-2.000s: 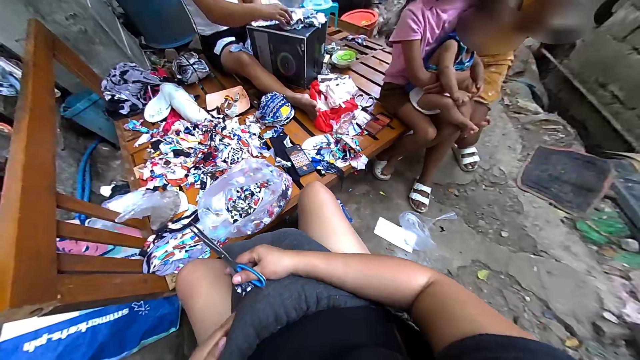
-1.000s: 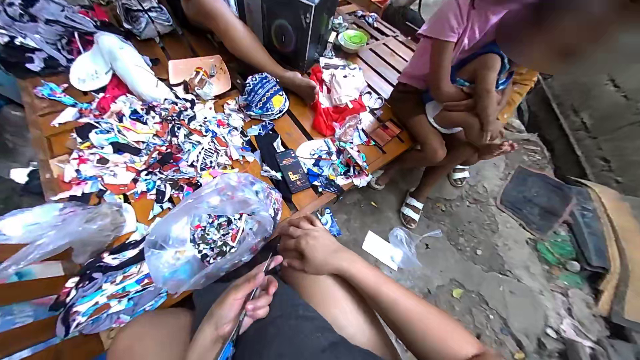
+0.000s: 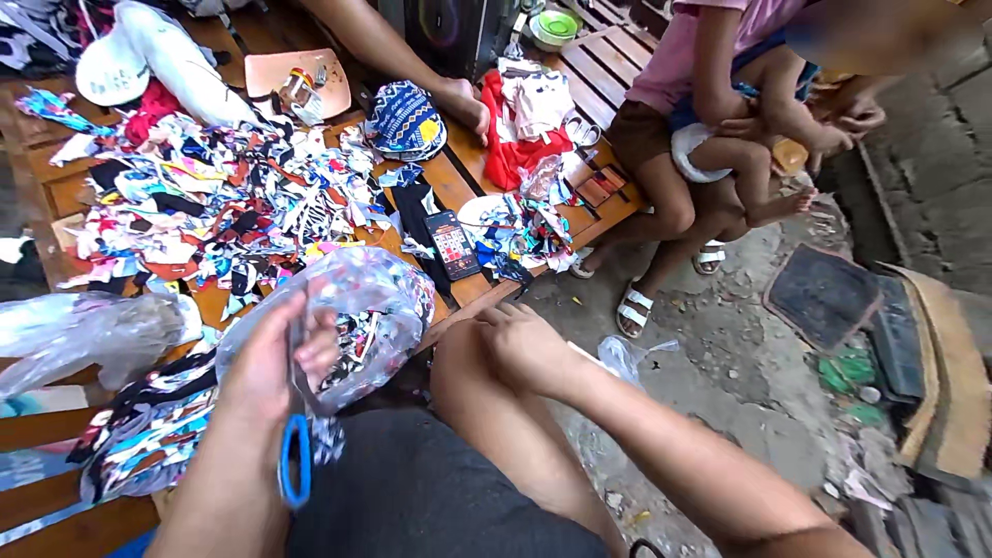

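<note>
My left hand [image 3: 271, 364] is closed around a pair of scissors with a blue handle [image 3: 295, 461]; the handle hangs below the palm and the blades point up. Behind that hand lies a clear plastic bag [image 3: 387, 310] with small fabric scraps in it. My right hand [image 3: 521, 345] rests on my bare knee, fingers curled down; whether it holds anything is hidden. Just beyond the knee, a small heap of fabric scraps [image 3: 535, 232] lies near the bench edge beside a phone [image 3: 453, 246]. A wide pile of cut fabric scraps [image 3: 225, 194] covers the wooden bench at the left.
A patterned cap [image 3: 407, 120], a pink tray [image 3: 329, 77] with a jar, and red cloth [image 3: 504, 167] lie farther back. Another person's bare foot [image 3: 465, 105] is beside the cap. At right, a person sits holding a child [image 3: 744, 155]. Striped cloth [image 3: 151, 449] lies lower left.
The scissors were in my right hand two seconds ago and are now in my left. My left hand has risen in front of the plastic bag. The view has shifted closer over the bench.
</note>
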